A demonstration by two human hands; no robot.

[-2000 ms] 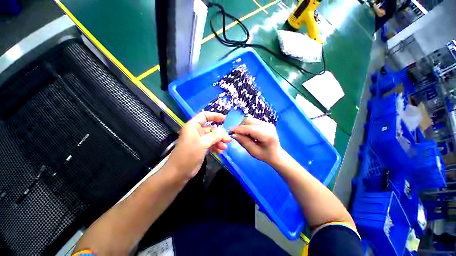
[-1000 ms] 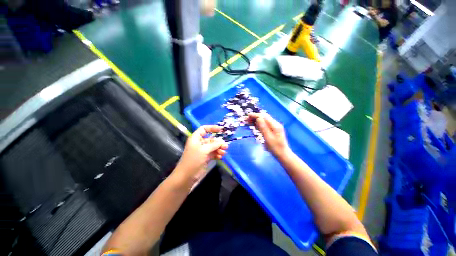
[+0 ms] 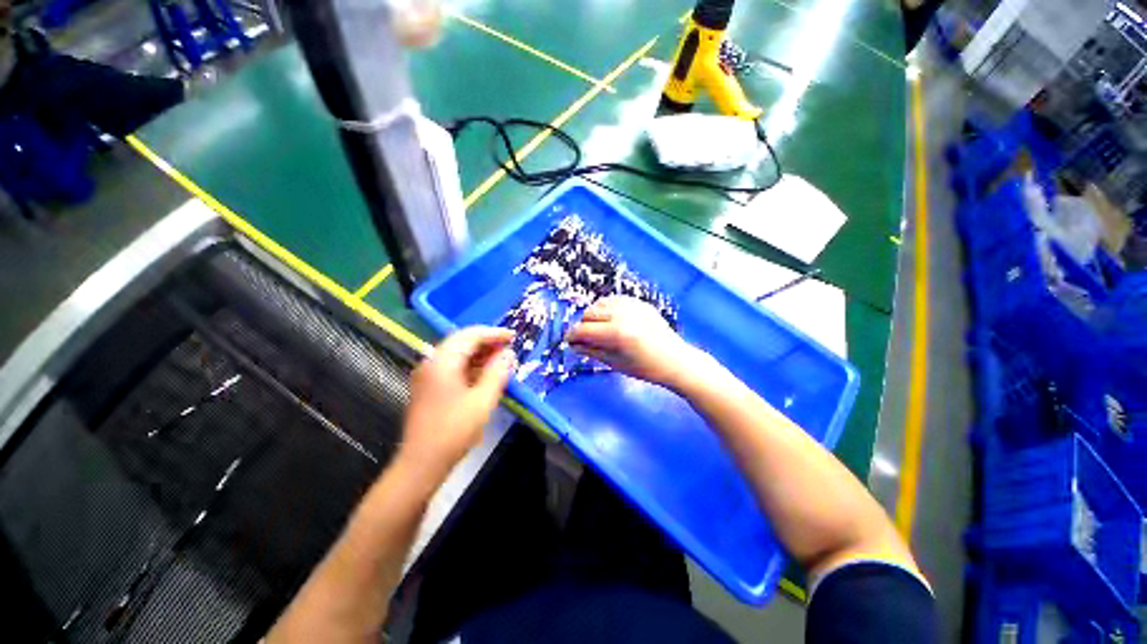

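Note:
A shallow blue tray [image 3: 805, 359] lies in front of me. A heap of small black-and-white parts [image 3: 585, 267] covers its far left end, with some spread towards the near rim. My left hand [image 3: 465, 377] is at the tray's near left rim, thumb and fingertips close together; whether a part is between them is too small to tell. My right hand [image 3: 623, 337] is over the near side of the heap, fingertips pinched together and pointing left. Its fingers hide what they may hold.
At left a black mesh conveyor [image 3: 189, 428] carries a few thin parts. An upright post [image 3: 396, 176] stands beyond the tray. A yellow heat gun [image 3: 707, 78], a white packet [image 3: 704, 141], a black cord [image 3: 541, 154] and white sheets [image 3: 792, 216] lie on the green bench. Blue bins [image 3: 1025, 365] stand at right.
My left hand has moved left, to the tray's rim. My right hand has moved left and down over the heap's near side. More parts are spread towards the near rim.

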